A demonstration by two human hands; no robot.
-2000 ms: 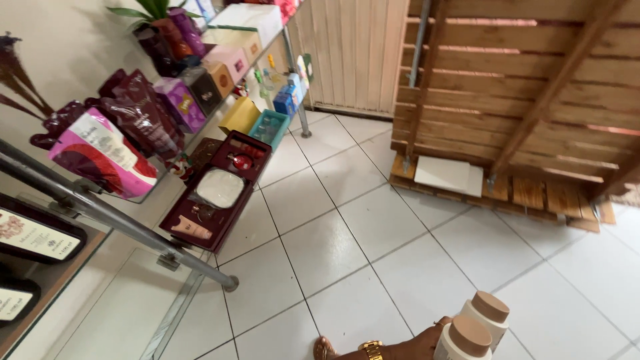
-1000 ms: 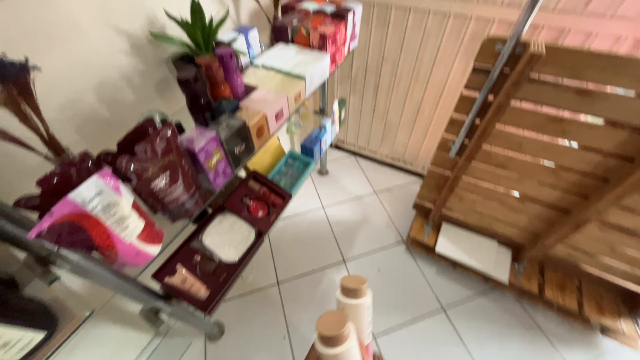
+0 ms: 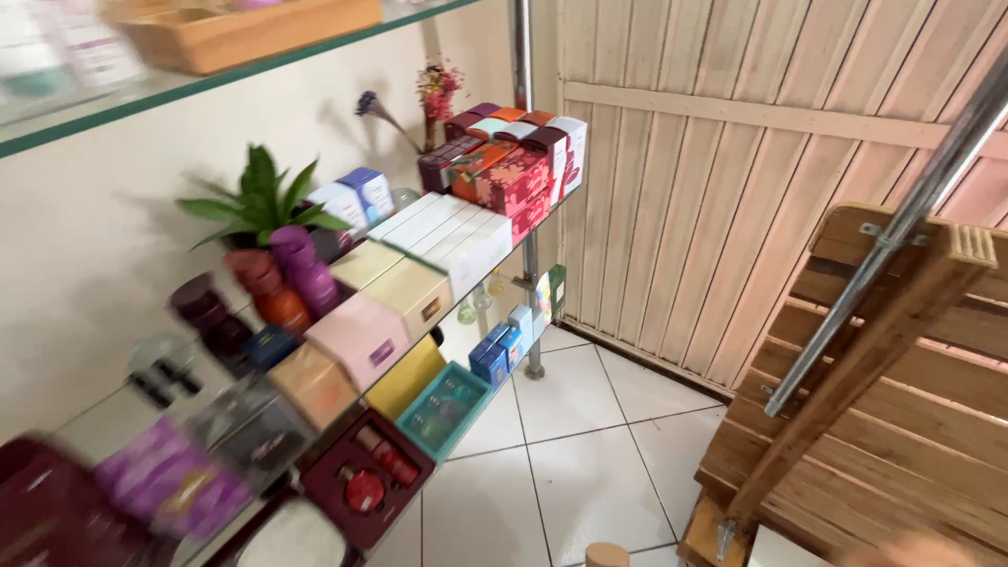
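Observation:
At the bottom edge, the tan cap of a bottle (image 3: 606,554) shows; the rest of the bottle and any hand on it lie below the view. A blurred skin-toned shape at the bottom right looks like my right hand (image 3: 906,549); its fingers and whatever it may hold cannot be made out. My left hand is out of view. To the left, a glass shelf carries a pink box (image 3: 358,339), white boxes (image 3: 445,240) and red patterned boxes (image 3: 512,177). Lower down are a teal tray with small bottles (image 3: 443,409) and a maroon gift box (image 3: 366,484).
An upper glass shelf (image 3: 236,63) crosses the top left. Metal posts (image 3: 530,260) hold the shelves. A slatted wooden rack (image 3: 858,409) with a metal bar stands at right, before a ribbed metal door (image 3: 669,197). White floor tiles (image 3: 567,472) lie between.
The view has swung up and toward the shelves. Two tan-capped bottles, seen earlier with a hand at them, have dropped mostly out of view; one cap shows. A blurred hand-like shape has come in at bottom right.

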